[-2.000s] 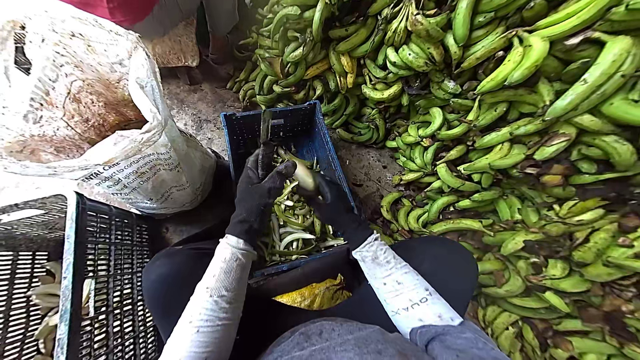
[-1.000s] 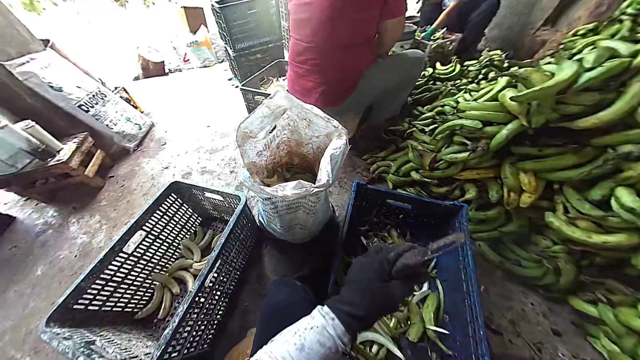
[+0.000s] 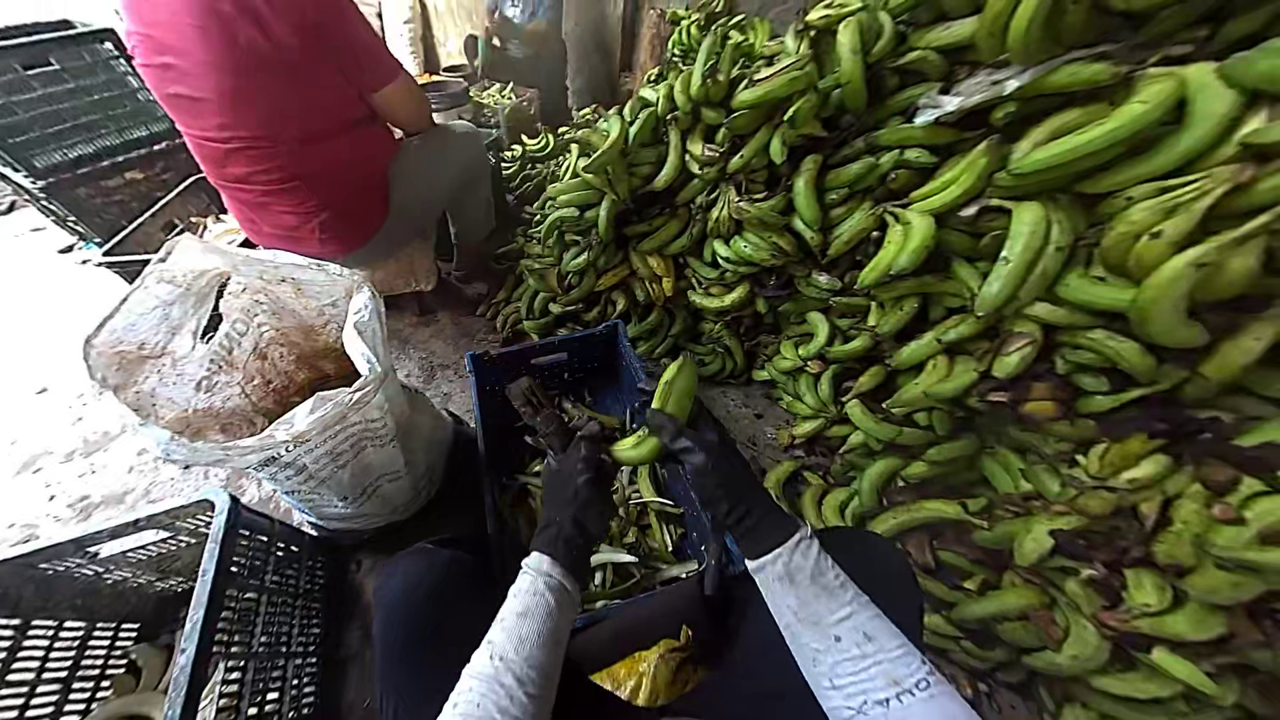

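Observation:
My left hand [image 3: 577, 492], in a black glove, is closed around a dark, elongated tool [image 3: 541, 412] that points up and to the left; its exact kind is unclear. In the black glove of my right hand [image 3: 712, 470] are green plantains: one [image 3: 676, 388] stands upright above the fingers, another [image 3: 637, 447] points left toward my left hand. Whether the two are joined is hidden by the glove. Both hands are over a blue plastic crate [image 3: 548, 362], which holds green peel strips [image 3: 640, 530].
A large heap of green plantains [image 3: 860, 250] fills the right side. At left are an open white woven sack [image 3: 370, 440] and a black plastic crate [image 3: 215, 540] with peeled plantains. A person in a red shirt [image 3: 270, 120] sits beyond the sack. Yellow plastic [image 3: 650, 675] lies near my lap.
The pale, peeled plantain in my right hand two seconds ago is gone from it; green ones are there now. The view swung left and back again. My left hand has kept the dark tool.

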